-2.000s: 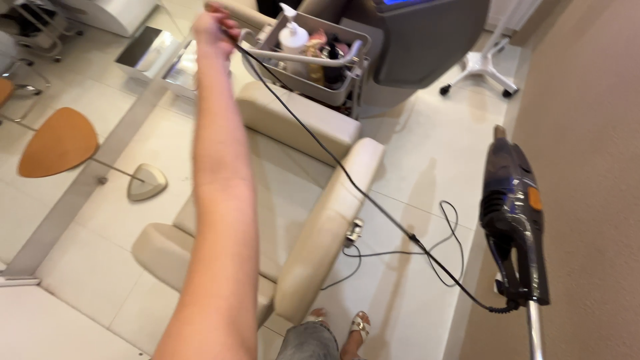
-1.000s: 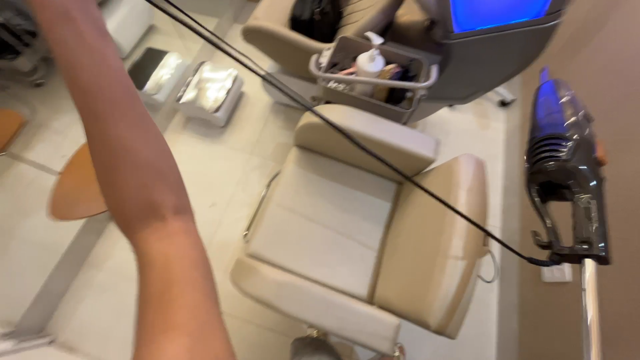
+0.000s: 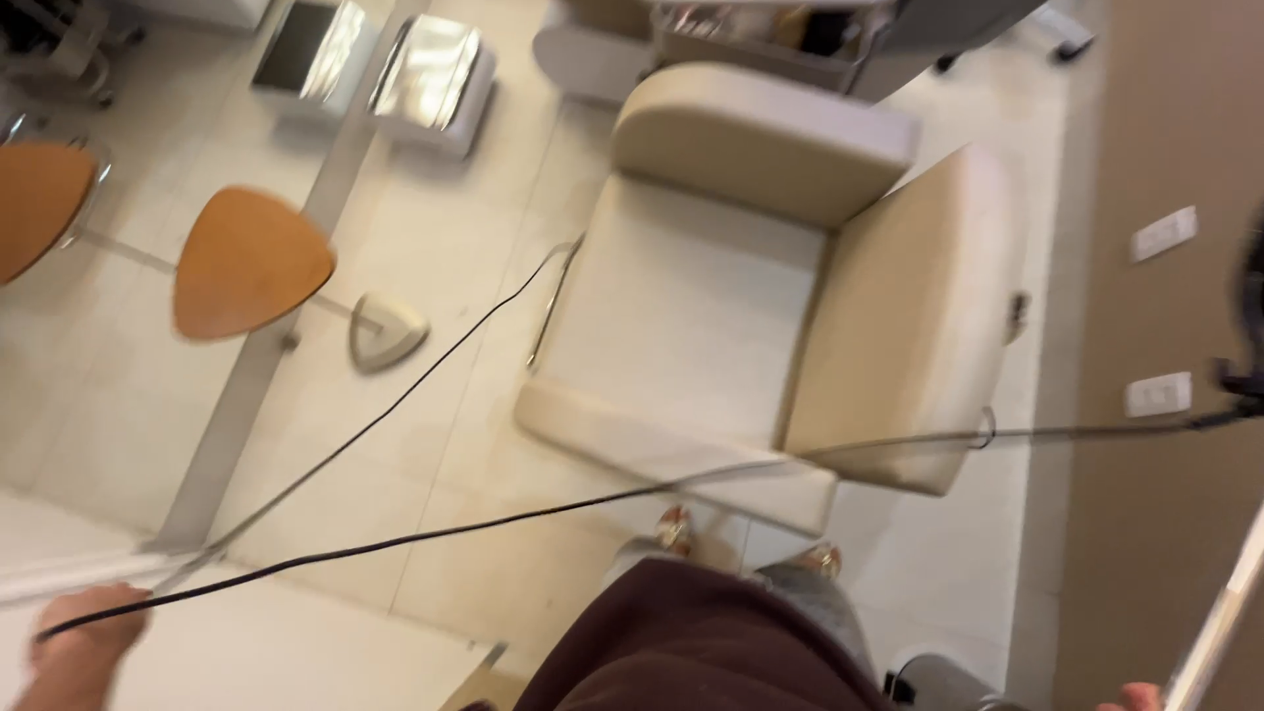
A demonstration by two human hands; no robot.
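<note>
My left hand (image 3: 94,622), at the lower left, is closed on a thin black power cord (image 3: 474,521) above a white surface. From there one stretch of cord runs right, over the salon chair, to a dark appliance (image 3: 1249,326) cut off by the right edge. Another stretch goes up to the chair's left side. Of my right hand (image 3: 1144,697), only fingertips show at the bottom right, against a light pole (image 3: 1220,612); the grip itself is out of frame. The beige chair (image 3: 691,306) stands in front of me.
An orange-brown triangular footrest (image 3: 252,262) and a small pale one (image 3: 387,334) lie left of the chair. Metal-topped boxes (image 3: 433,74) stand at the upper left. A trolley basket (image 3: 760,49) is behind the chair. Wall outlets (image 3: 1160,395) are at the right. My feet are below the chair.
My left hand has come down from the upper left to the lower left with the cord. The appliance, in full sight before, is now mostly past the right edge. The view has shifted.
</note>
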